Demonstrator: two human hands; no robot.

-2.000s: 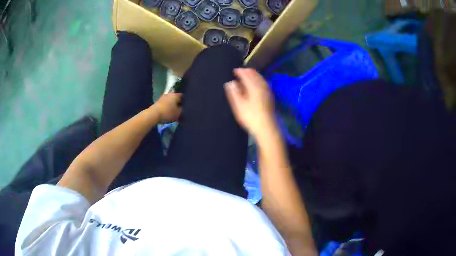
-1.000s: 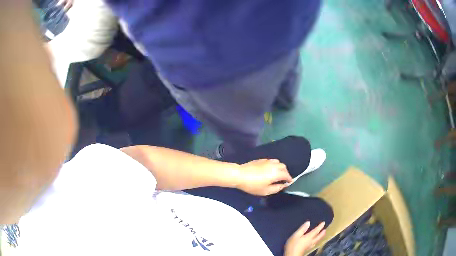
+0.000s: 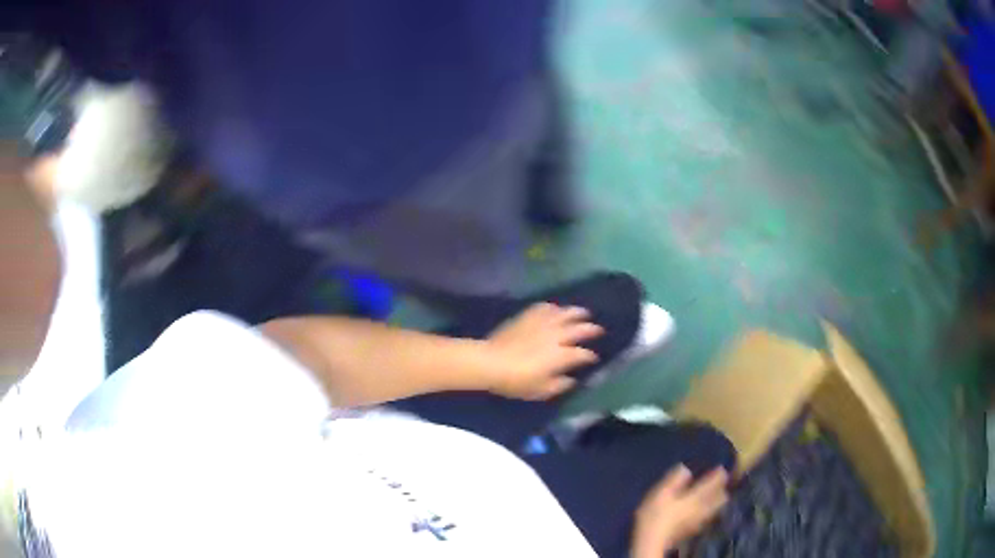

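My left hand (image 3: 546,351) rests on my black-trousered left thigh, near the knee, with its fingers apart and no object visible in it. My right hand (image 3: 679,510) lies at my right knee beside the carton, fingers apart; it is blurred and shows no object. The open cardboard carton (image 3: 764,387) stands on the floor just past my right knee, flaps up. Dark grey housings (image 3: 813,490) fill the visible part of its inside, too blurred to tell apart.
A person in a dark blue top (image 3: 371,98) is close at my left. Another person's pale clothing (image 3: 115,147) shows at the upper left. Green floor (image 3: 698,185) lies beyond my knees. Blurred objects line the right edge.
From two seconds ago, my view has swung left, and the hands now rest on my legs. Since one second ago, the left hand's fingers have spread and the person in blue appears farther left.
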